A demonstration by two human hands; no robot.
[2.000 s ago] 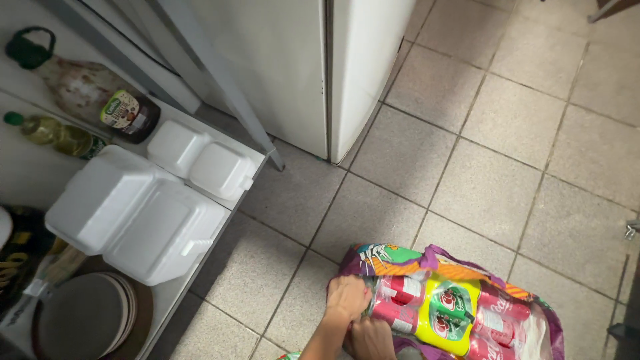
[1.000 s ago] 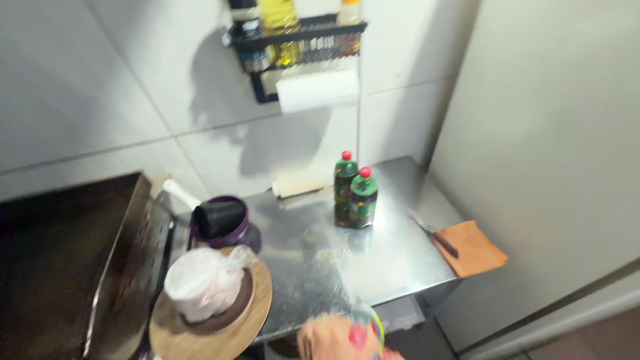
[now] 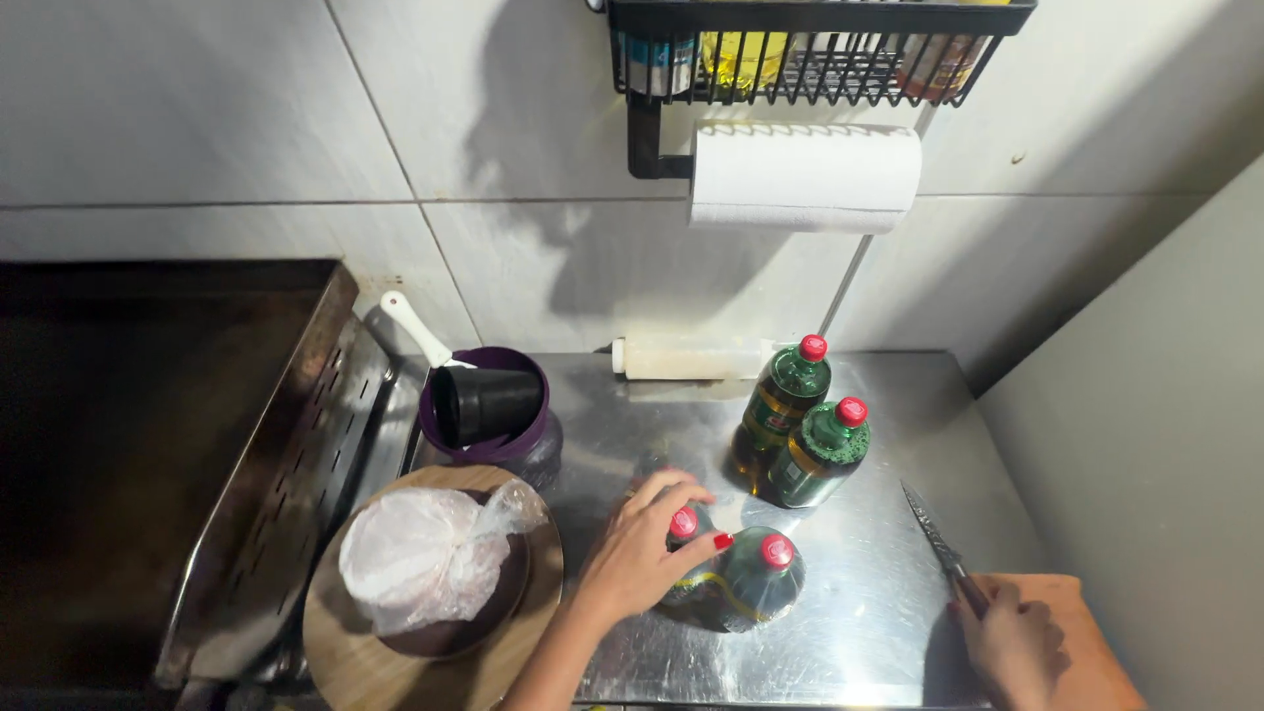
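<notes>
My left hand (image 3: 647,543) curves around the neck of a green plastic bottle (image 3: 684,523) with a red cap; whether it grips it I cannot tell. Beside that one stands another red-capped bottle (image 3: 765,578), and clear film seems to cover the pair. My right hand (image 3: 1007,632) is closed around the dark handle of a knife (image 3: 938,538), its blade pointing up and left over the steel table (image 3: 889,612). An orange cloth (image 3: 1096,642) lies under and beside that hand. Behind, two more green soda bottles (image 3: 775,405) (image 3: 820,454) stand close together.
On the left, a plastic-wrapped bundle (image 3: 425,558) sits on a plate on a round wooden board (image 3: 346,652). Behind it is a purple container (image 3: 494,449) holding a black cup, near a metal griddle (image 3: 257,425). A paper towel roll (image 3: 805,178) hangs under a black wire rack (image 3: 820,15).
The camera view has swung from floor to table. One second ago the knife lay by the orange cloth; now my right hand holds it. The film-covered bottles now stand on the table.
</notes>
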